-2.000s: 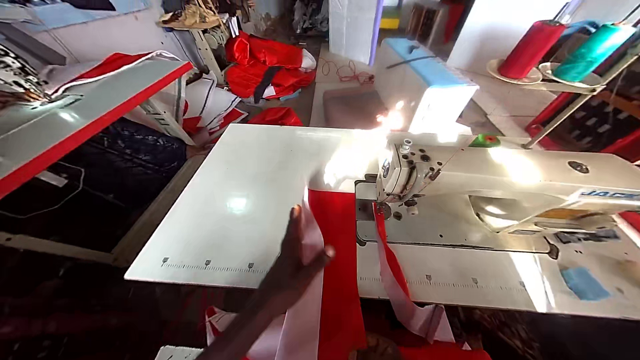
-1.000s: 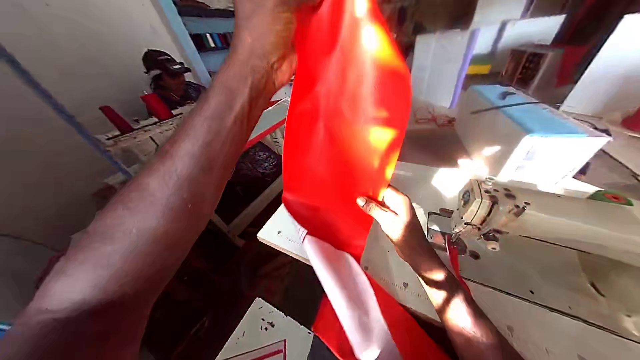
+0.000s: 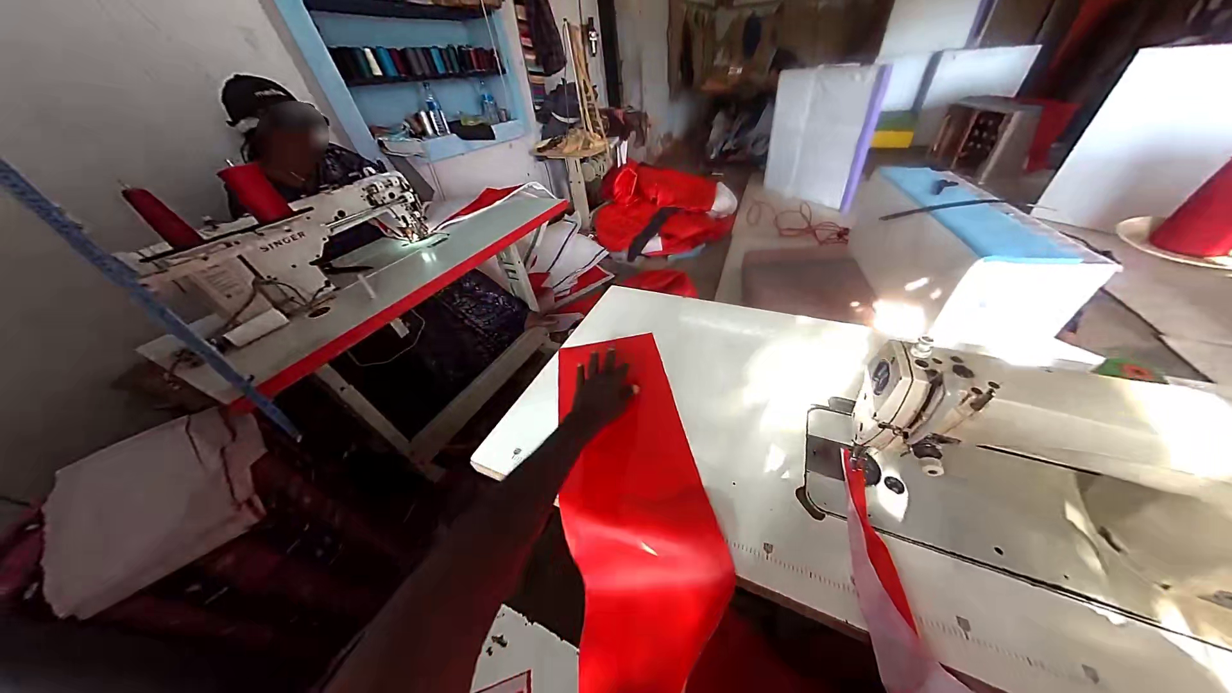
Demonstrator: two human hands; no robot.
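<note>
My left hand lies with spread fingers on a strip of shiny red fabric. The fabric's far end is flat on the white sewing table, and the rest hangs over the front edge. To the right stands an industrial sewing machine. A narrow red and white strip runs from under its needle area down over the table's front edge. My right hand is out of view.
At the left, a person sits behind another sewing machine on a red-edged table. Red fabric is heaped on the floor behind. A blue-topped white box stands beyond my table.
One second ago both hands held the red fabric up over the table; now its far end lies flat under my left hand. The right hand has left the view. The view has shifted.
</note>
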